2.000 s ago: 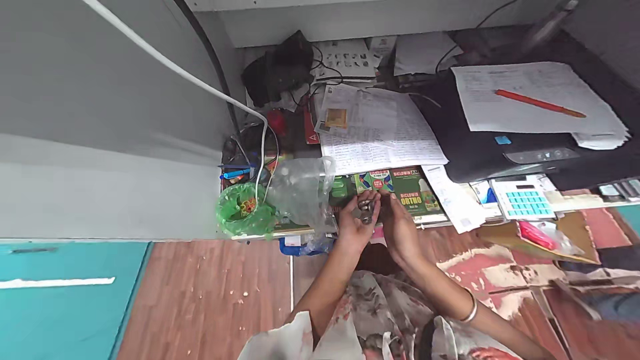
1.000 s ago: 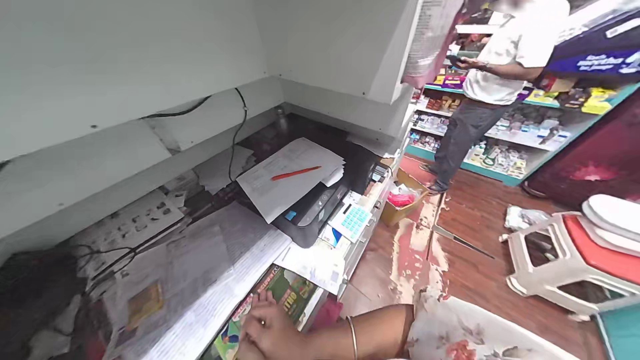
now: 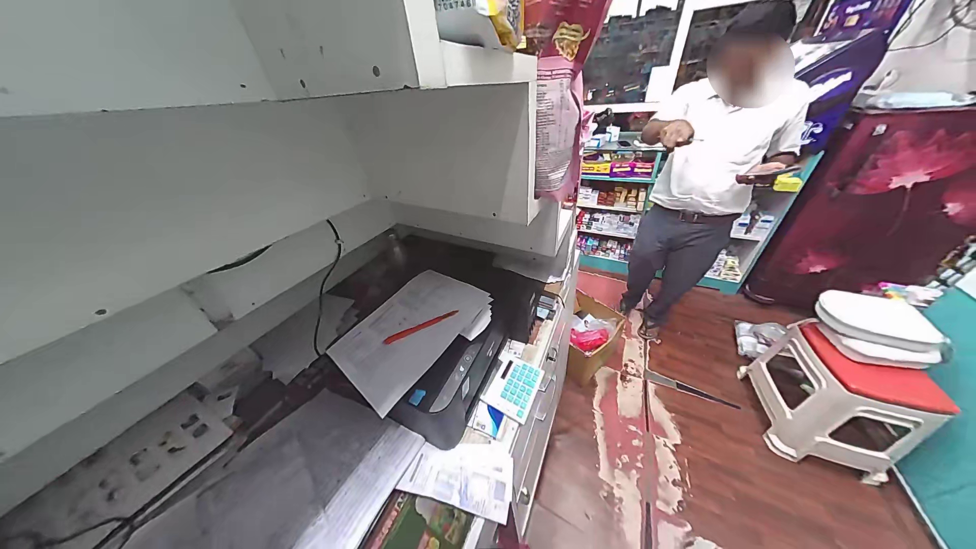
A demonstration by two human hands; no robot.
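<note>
Neither my left hand nor my right hand shows in the head view now. A stack of papers (image 3: 415, 328) lies on a black printer (image 3: 450, 412), with a red pen (image 3: 420, 327) on top. A white calculator with turquoise keys (image 3: 515, 389) rests at the desk edge, right of the printer. Below it are loose printed sheets (image 3: 461, 476), which partly cover a green box (image 3: 423, 524). More papers (image 3: 305, 465) lie to the left.
A person (image 3: 709, 160) in a white shirt stands by stocked shelves (image 3: 610, 198). A cardboard box (image 3: 591, 366) holding a pink bag sits beside the drawers. At right stands a white plastic stool (image 3: 846, 404) with a red top. A black cable (image 3: 324, 297) hangs behind the printer.
The view has swung far to the right and up. My hands, seen two seconds ago holding small metal-looking things above the green box, have left the view. The other person has raised a hand.
</note>
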